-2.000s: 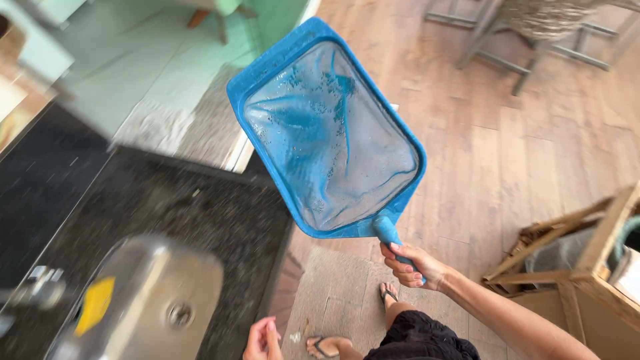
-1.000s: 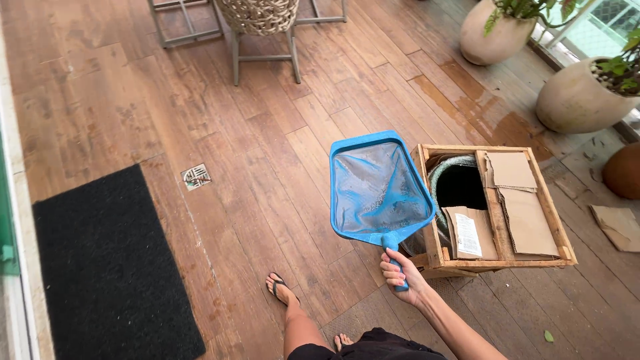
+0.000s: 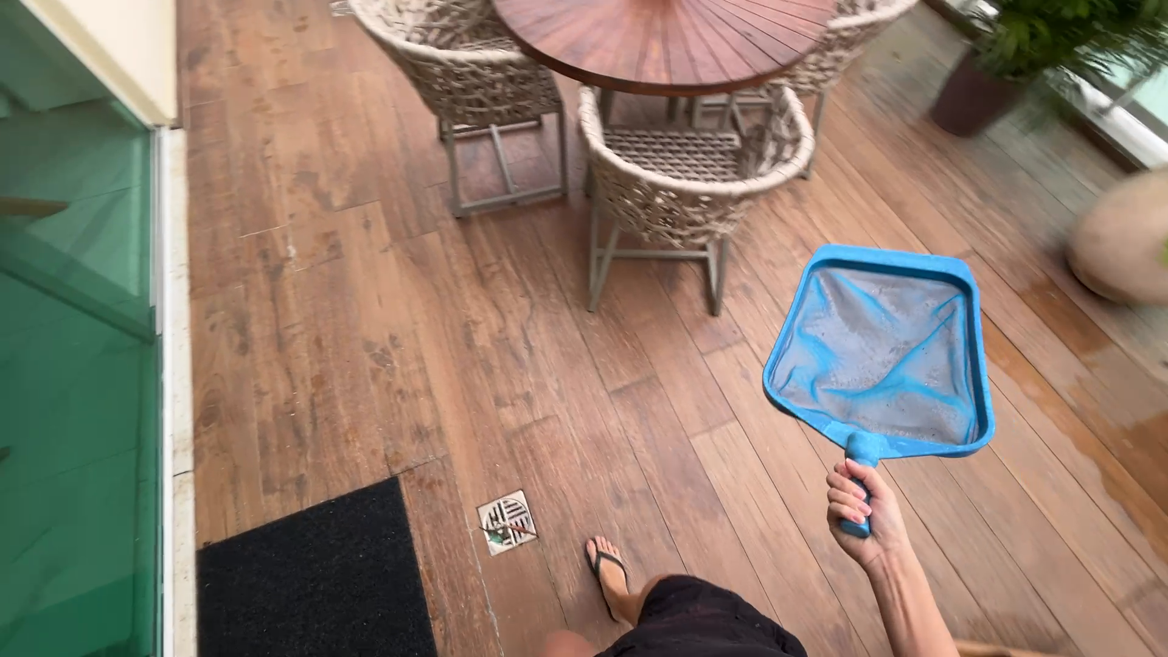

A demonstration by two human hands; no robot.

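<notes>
My right hand (image 3: 862,516) is closed around the short handle of a blue pool skimmer net (image 3: 881,351), held up at the right of the view. The net's flat frame is above the hand, and its grey mesh sags with blue folds and small specks or droplets on it. Beneath it lies the wood-look plank floor (image 3: 584,411). My left hand is out of view.
Ahead, woven chairs (image 3: 698,182) surround a round wooden table (image 3: 671,46). A black mat (image 3: 315,579) lies at lower left beside a green glass door (image 3: 78,365). Near my foot is a metal floor drain (image 3: 507,523). Planters (image 3: 1127,237) and wet planks are at the right.
The view has swung from the sink and dark counter, past the wooden crate, to the table and chairs. My right hand still grips the skimmer net; my left hand, seen two seconds ago, has left the view.
</notes>
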